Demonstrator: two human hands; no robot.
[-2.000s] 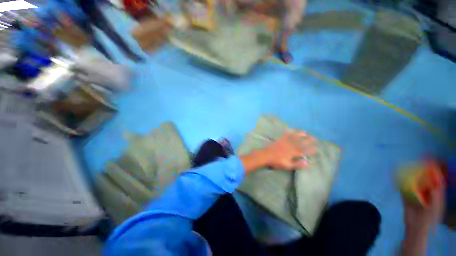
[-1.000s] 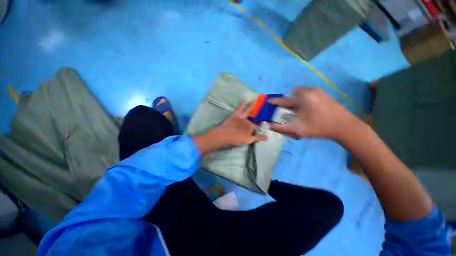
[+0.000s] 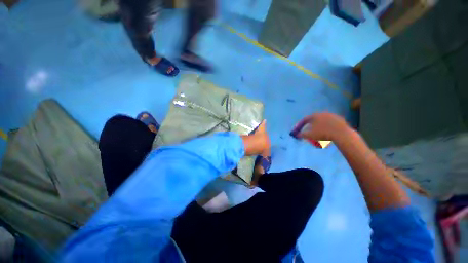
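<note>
A green wrapped carton [image 3: 197, 110] stands between my knees, its top folds drawn together near the middle. A shiny strip of clear tape [image 3: 241, 124] runs across the top towards the right edge. My left hand [image 3: 259, 141] lies against the parcel's right edge, fingers on the tape end. My right hand [image 3: 326, 128] is to the right, off the parcel, closed around the tape dispenser [image 3: 322, 144], which is mostly hidden by the hand; a dark edge and a red-yellow part show.
Spare woven bags [image 3: 46, 159] lie at my left leg. A person's legs and sandals [image 3: 165, 67] stand just beyond the parcel. A tall stack of green parcels [image 3: 415, 82] is at right, another green parcel [image 3: 290, 25] beyond the yellow line. A white sheet [image 3: 216, 202] lies between my knees.
The tape dispenser has moved from over the parcel to its right. My left hand has shifted to the parcel's right edge. Shiny tape now shows across the top. A person's legs have come into view.
</note>
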